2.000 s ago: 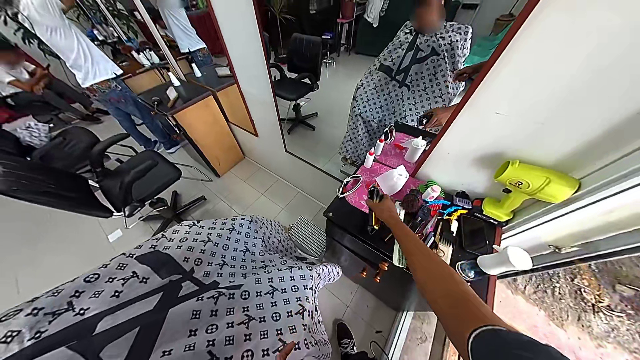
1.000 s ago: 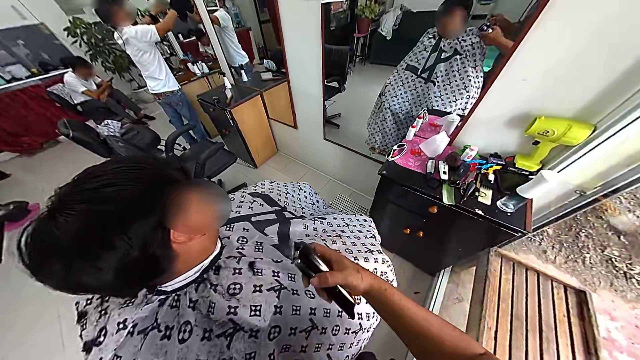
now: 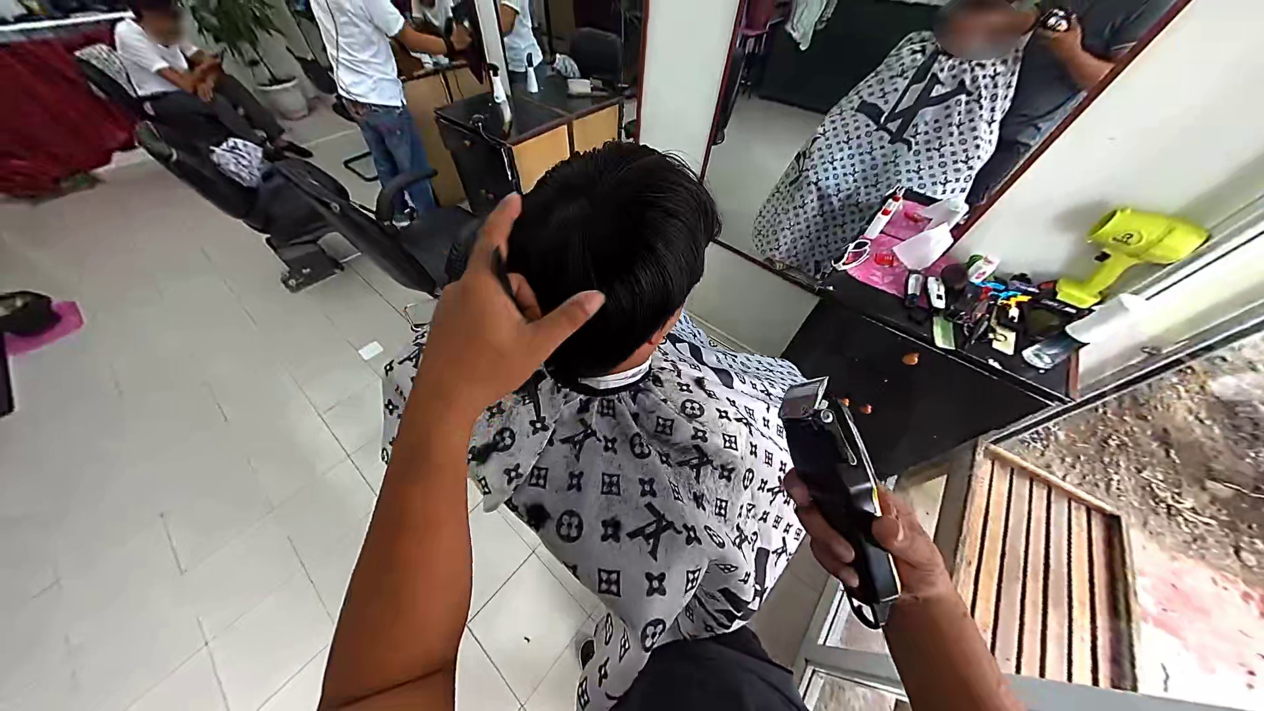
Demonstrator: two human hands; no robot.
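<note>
A seated person with black hair [image 3: 612,237] wears a white barber's cape with black symbols [image 3: 632,474], seen from behind. My left hand [image 3: 494,306] is raised at the left side of the head, thumb and fingers spread around the hair; a narrow dark patch shows between the fingers, and I cannot tell whether it is hair or a thing. To the right of the person's shoulder, my right hand [image 3: 879,543] grips a black hair clipper [image 3: 839,484] with a metal blade, its head pointing up. The blade is apart from the hair.
A wall mirror [image 3: 839,128] stands ahead. On the black cabinet [image 3: 889,385] lie combs, brushes and bottles, with a yellow-green hair dryer [image 3: 1126,247] at its right end. Salon chairs [image 3: 336,217] and other people [image 3: 365,89] are at the left. A slatted wooden panel [image 3: 1047,573] lies low right.
The right hand reached to the cabinet two seconds ago; one second ago it held the clipper in front of the cape. My left hand has come into view beside the head. The view has shifted.
</note>
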